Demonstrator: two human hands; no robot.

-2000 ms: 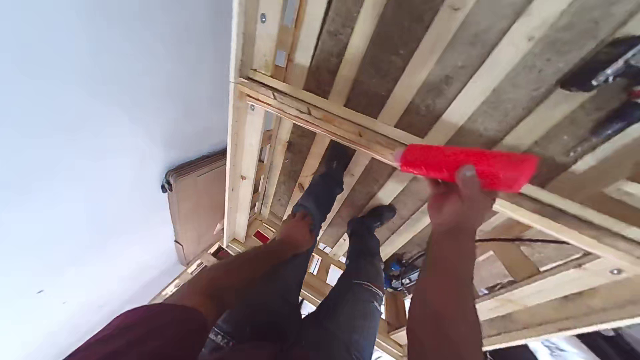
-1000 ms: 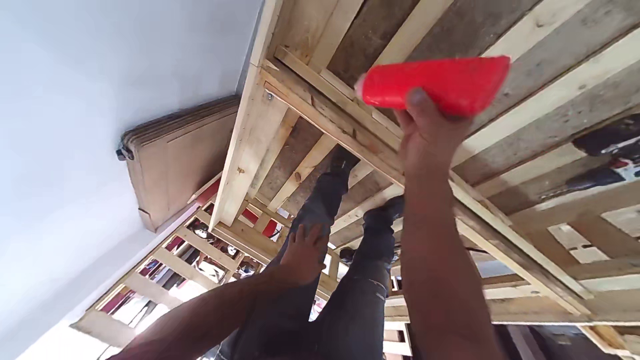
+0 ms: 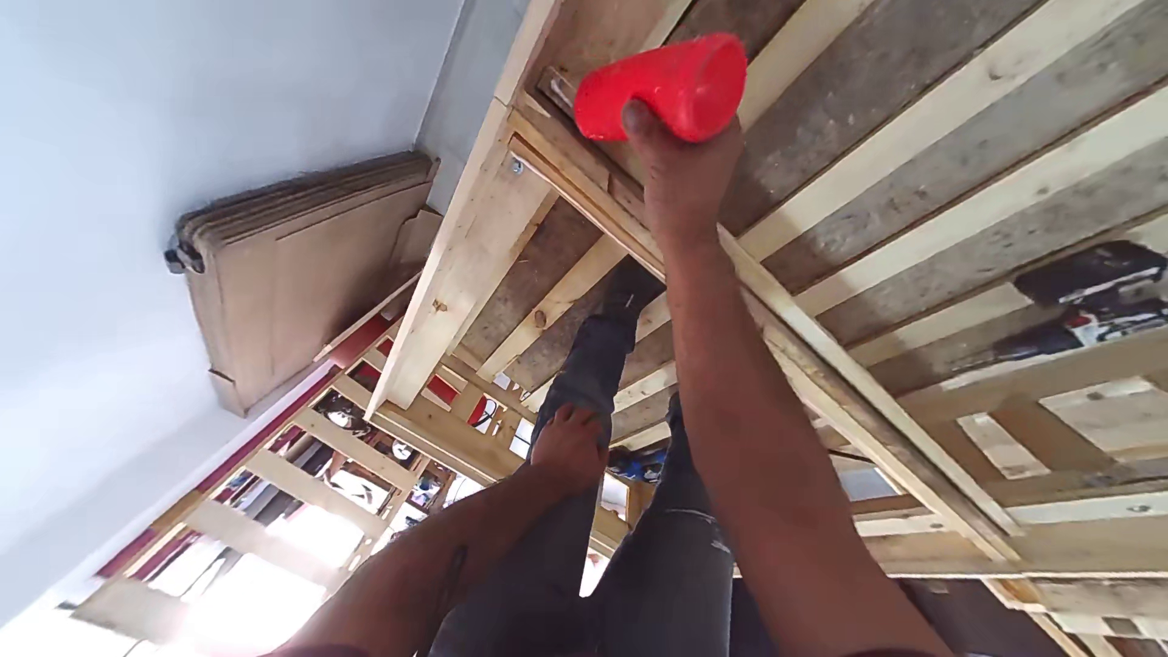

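Note:
A red plastic bottle is gripped in my right hand, tilted above the corner of a wooden slatted frame, its round base facing the camera. Under it runs a doubled wooden crossbeam, partly hidden by my right forearm. My left hand rests on my left leg near the knee and holds nothing. Both legs are in dark trousers, and one dark shoe stands among the slats beneath the beam. The nozzle end of the bottle is not clearly visible.
Flattened cardboard leans against the white wall at left. A cordless power tool lies on the slats at right. A long wooden side board borders the frame, with a slatted panel at lower left.
My right hand has carried the red bottle along the crossbeam to the frame's corner by the side board. The left hand remains on the leg. The view has shifted and turned.

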